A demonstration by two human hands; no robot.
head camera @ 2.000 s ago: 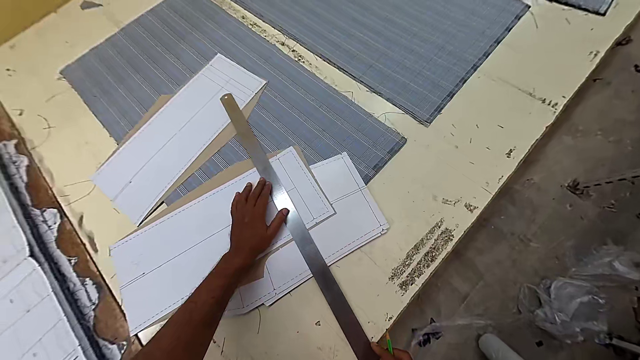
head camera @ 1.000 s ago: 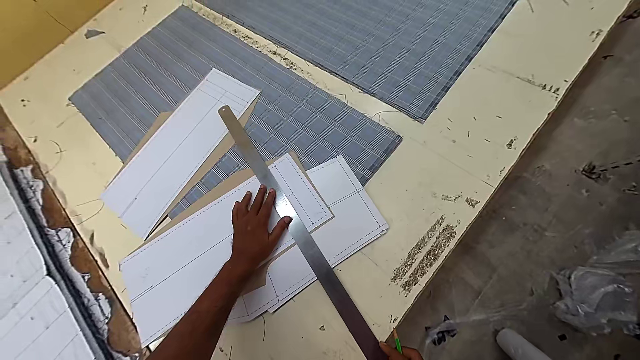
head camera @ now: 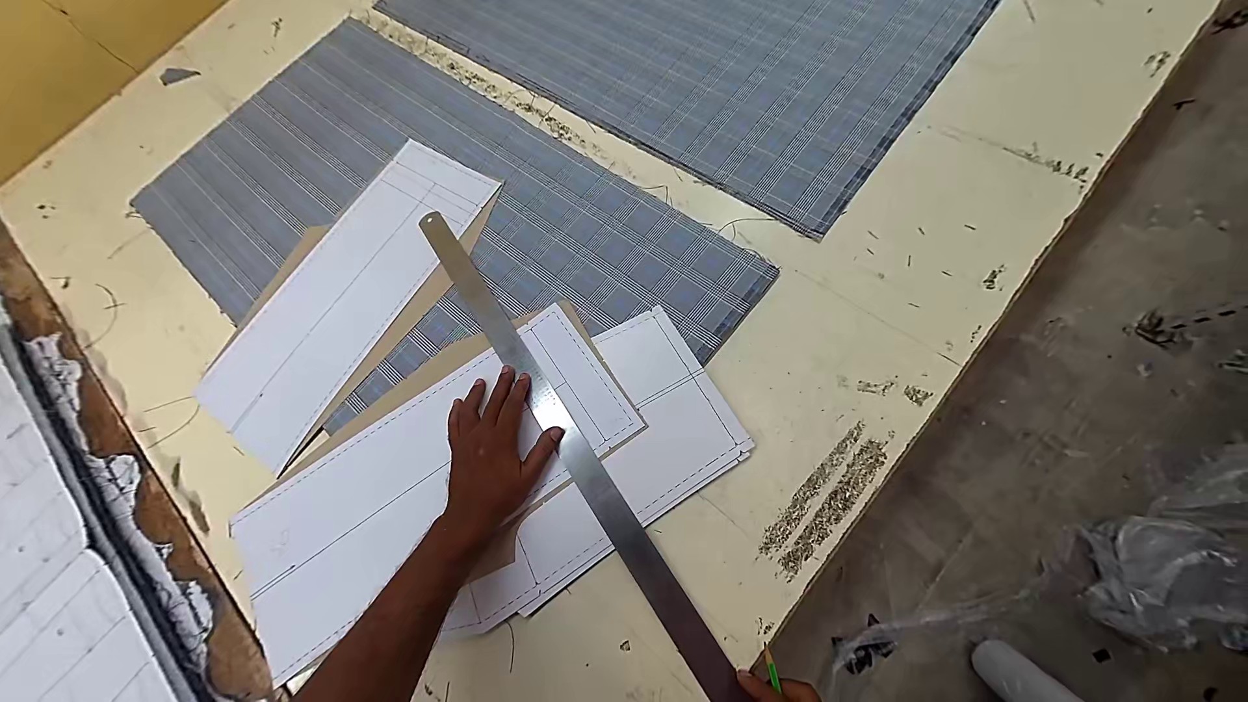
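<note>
A long metal ruler (head camera: 604, 483) lies slantwise over white pattern pieces (head camera: 380, 517) marked with solid and dashed lines. My left hand (head camera: 492, 453) rests flat on the upper pattern piece, its fingertips and thumb against the ruler's edge. At the bottom edge of the view, my right hand (head camera: 780, 687) grips the ruler's lower end and also has a green pencil (head camera: 771, 668), point up; most of this hand is cut off. Another white pattern piece (head camera: 341, 292), backed with brown card, lies to the upper left on grey checked fabric (head camera: 585, 234).
A second grey checked fabric piece (head camera: 760, 97) lies farther back on the cream table (head camera: 936, 283). Beyond the table's right edge are clear plastic (head camera: 1160, 575) and a white roll (head camera: 1019, 673) on the floor. White sheets (head camera: 58, 575) lie at the left.
</note>
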